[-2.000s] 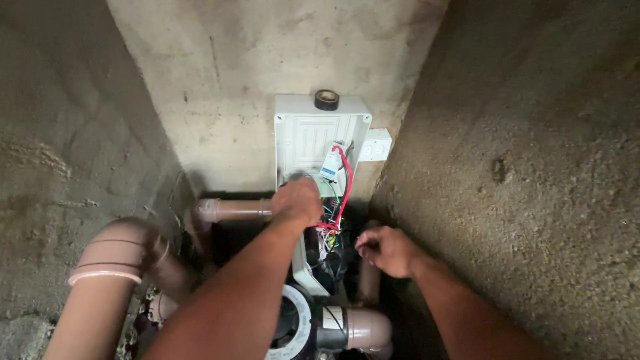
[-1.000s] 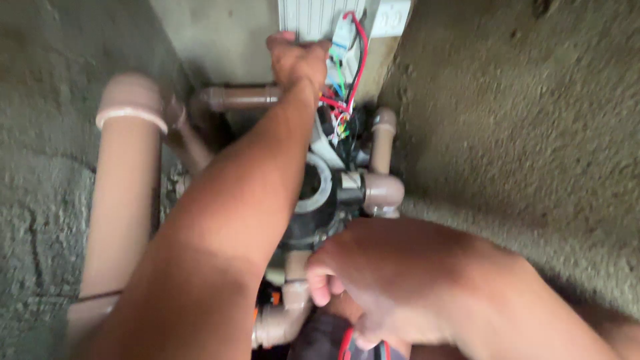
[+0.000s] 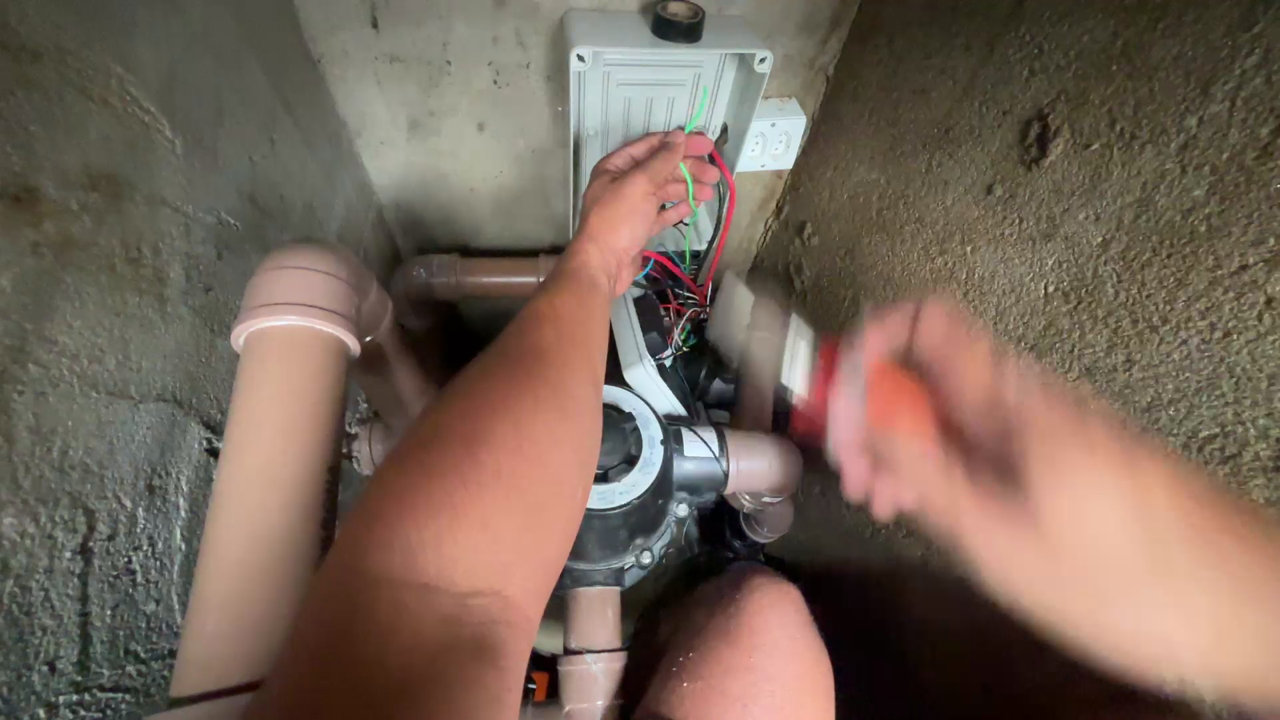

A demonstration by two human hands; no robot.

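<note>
My left hand [image 3: 640, 195] pinches a green wire [image 3: 690, 190] between thumb and fingers, in front of an open grey plastic enclosure [image 3: 610, 95] on the wall. A red wire [image 3: 729, 200] curves just right of those fingers. Below them lies a tangle of thin coloured wires [image 3: 685, 320]. My right hand [image 3: 920, 410], blurred by motion, grips a tool [image 3: 815, 385] with red on it, its pale end towards the wires; its exact kind cannot be made out. A roll of black tape [image 3: 678, 20] rests on top of the enclosure.
A white double socket [image 3: 775, 137] is beside the enclosure. Below stands a black pump housing [image 3: 625, 535] with a brown pipe elbow [image 3: 765, 463]. A thick brown pipe [image 3: 265, 500] rises at left. Rough concrete walls [image 3: 1050, 200] close in on both sides. My knee [image 3: 745, 650] is at the bottom.
My right hand has moved from low down near my lap up towards the wires, now with a tool in it. The green wire is now in my left hand's fingers. The view has shifted.
</note>
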